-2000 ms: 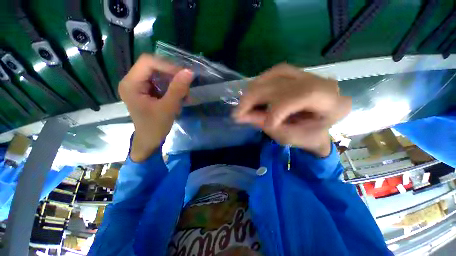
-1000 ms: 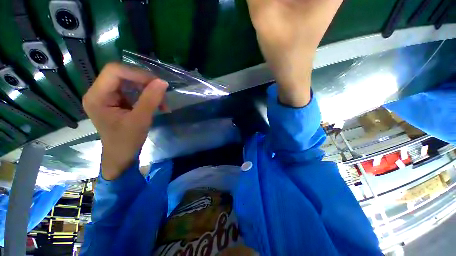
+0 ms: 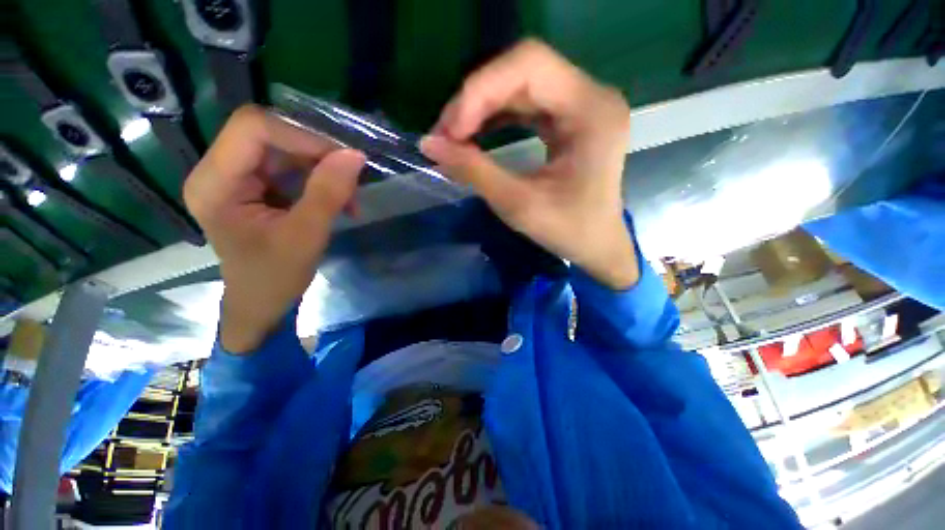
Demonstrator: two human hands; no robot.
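Note:
A clear glossy film strip [image 3: 358, 129] shows bright edge lines between my hands, above the pale belt rail. My left hand [image 3: 275, 212] pinches its left part between thumb and fingers. My right hand [image 3: 539, 150] has thumb and fingertips together at the strip's right part; whether a separate small piece is between them is too small to tell. Smartwatches [image 3: 143, 80] lie back up on the green belt at the upper left, each a grey case with a round black sensor and a dark strap.
The pale edge rail [image 3: 663, 126] runs across beyond a glossy ledge [image 3: 715, 192]. More dark straps [image 3: 725, 36] lie on the belt at the upper right. A grey post [image 3: 54, 388] stands at the left. Blue sleeves of other people show at both sides, with shelves below.
My right hand has come back from the belt at the top to the film strip. My left hand still holds the strip. The watches have shifted right in view since one second ago.

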